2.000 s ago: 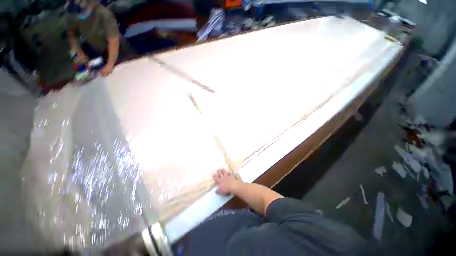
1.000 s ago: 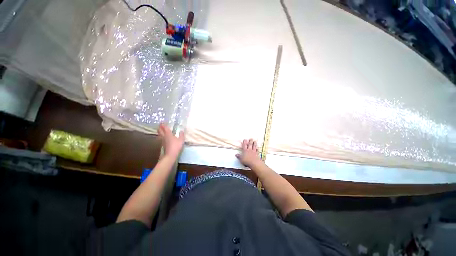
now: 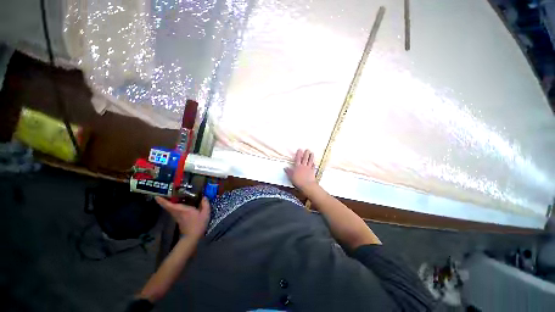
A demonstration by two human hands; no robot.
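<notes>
The end cutter (image 3: 176,170), with red, blue and white parts and a dark red handle, is at the near end of the guide rail (image 3: 205,137). My left hand (image 3: 187,216) is spread against its near side; whether it grips the cutter is not clear. My right hand (image 3: 303,170) lies flat and open on the rippled near edge of the glittering sequin fabric (image 3: 261,91), beside the yardstick (image 3: 353,91). White underlay paper (image 3: 389,189) shows along the near side.
A yellow wrapped block (image 3: 45,134) sits on the brown table (image 3: 115,143) at the left. A black cord (image 3: 52,61) hangs down in front of it. A second stick (image 3: 407,27) lies farther back. Scraps (image 3: 444,277) lie on the floor at the lower right.
The end cutter has come from the far side along the rail to the near end. My left hand has moved off the fabric edge, down to the cutter. My right hand stays in place.
</notes>
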